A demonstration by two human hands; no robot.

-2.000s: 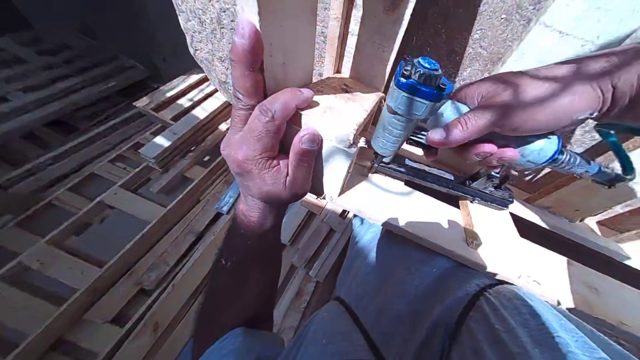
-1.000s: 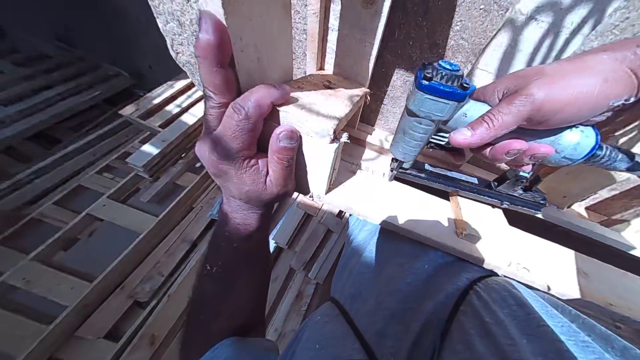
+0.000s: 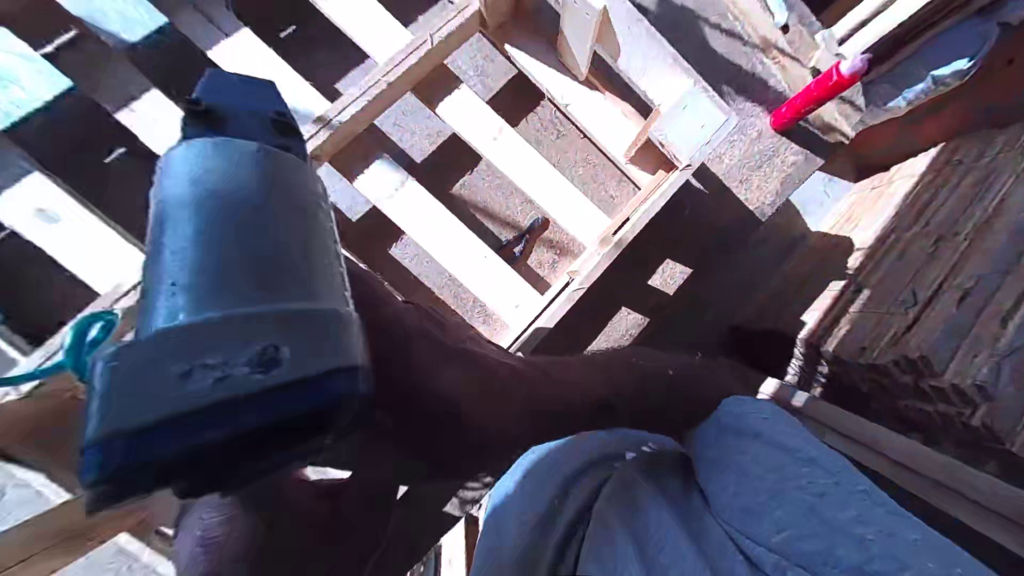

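A grey and blue pneumatic nailer (image 3: 240, 280) fills the left of the view, close to the camera, with its blue cap low and its dark end up. A shadowed hand, apparently my right hand (image 3: 400, 400), is against its far side, gripping it; the handle is hidden. The dark forearm reaches in from the right, above my blue trousers (image 3: 608, 504). Some fingers show dimly below the nailer, and whose hand they belong to is unclear. My left hand cannot be told apart here. Beyond the nailer lies a slatted wooden pallet frame (image 3: 520, 176).
A teal air hose (image 3: 84, 344) curls at the left edge. Stacked boards (image 3: 936, 272) stand on the right. A red cylindrical object (image 3: 816, 92) is at the upper right. Through the slats, a small dark object (image 3: 526, 238) shows on the ground.
The view has swung far around. The nailer was over a board beside a wood block under my left hand; now it is close to the camera, away from that block, which is out of view.
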